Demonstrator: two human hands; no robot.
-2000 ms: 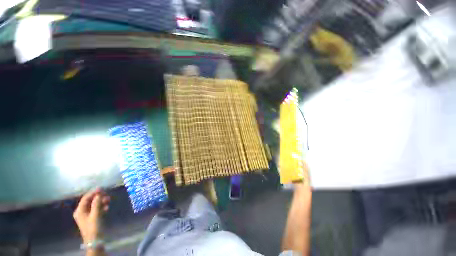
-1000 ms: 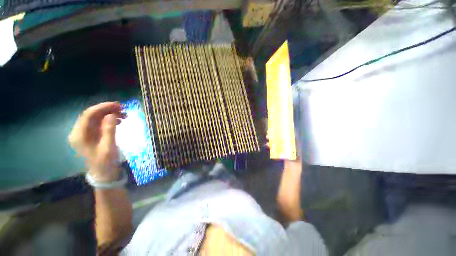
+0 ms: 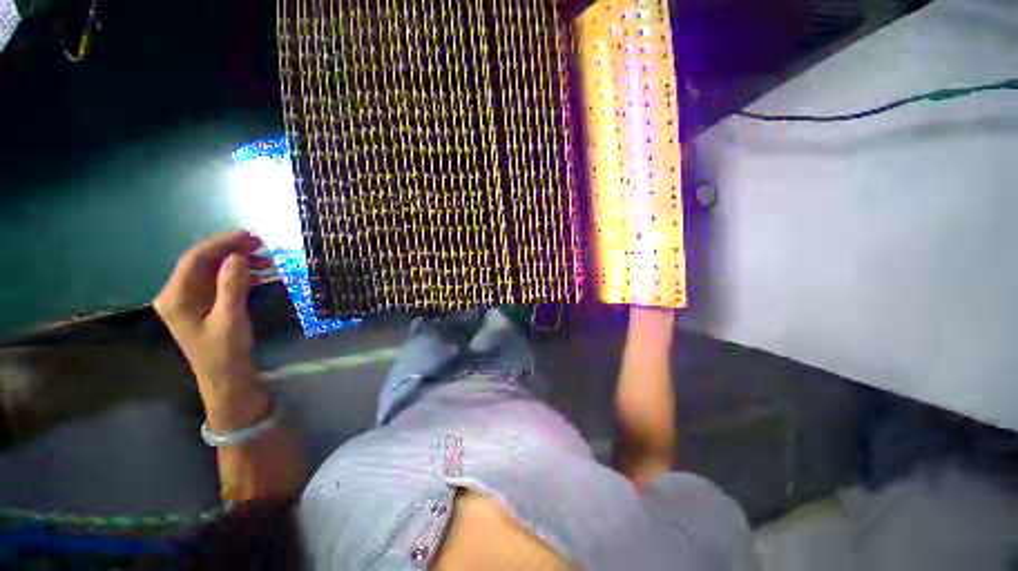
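A LED board (image 3: 634, 167) stands upright at the right end of the board stack, its yellow-gold face towards me and glowing pink-white. My right forearm reaches its lower end; my right hand (image 3: 652, 317) is mostly hidden behind it and holds it. The stack of LED boards (image 3: 430, 167) stands on edge in the middle. A blue board (image 3: 298, 292) lies left of the stack, partly washed out by glare. My left hand (image 3: 214, 292) is over its left edge, thumb and fingers curled close together; whether they pinch anything is unclear.
A white-covered surface (image 3: 848, 245) is at the right, with a thin dark green cable (image 3: 837, 117) across its far part. The dark green bench (image 3: 123, 212) extends left. My lap is below the stack. A small yellow item (image 3: 78, 45) is at upper left.
The view has shifted down and closer. The board in my right hand now glows and is against the stack's right side, where there was a gap. My left hand stays by the blue board.
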